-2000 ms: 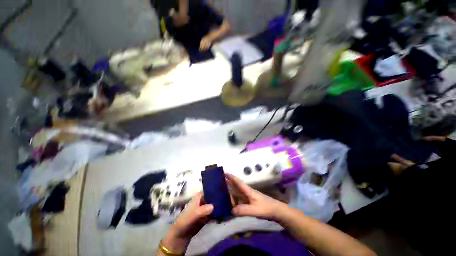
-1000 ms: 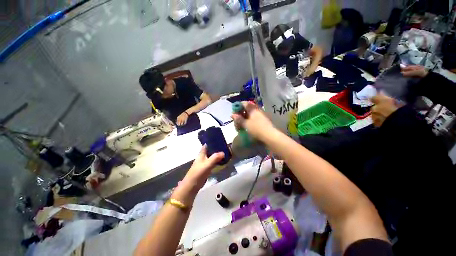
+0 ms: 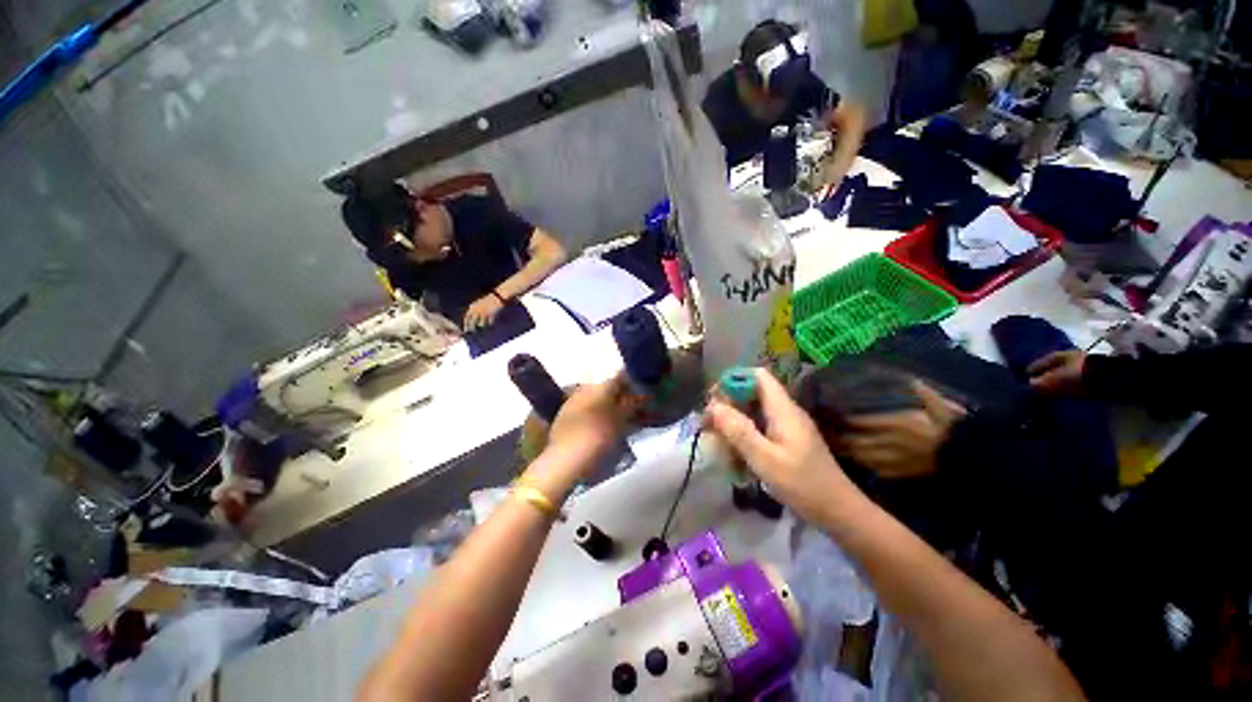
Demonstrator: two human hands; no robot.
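My left hand [image 3: 593, 422] is raised over the back of the table, its fingers around the lower part of a dark navy thread cone [image 3: 640, 346]. Another dark cone [image 3: 536, 385] stands just left of it. My right hand [image 3: 776, 436] holds a green-topped thread cone [image 3: 739, 387]; the fingers hide its lower part. The cream machine head [image 3: 604, 661] with its purple motor end [image 3: 748, 624] lies below my hands. A small black spool [image 3: 593, 540] stands behind it. The needle end is out of the picture.
A white bag [image 3: 742, 274] hangs from a pole beyond my hands. Green basket [image 3: 872, 309] and red basket [image 3: 975, 254] stand at right. Two people sit at machines opposite. Another person's hand [image 3: 893, 428] is close to my right hand; a dark sleeve reaches in at right.
My left hand has moved right with the navy cone, uncovering the other dark cone. My right hand has moved down and right with the green-topped cone. The neighbour's hand has come closer.
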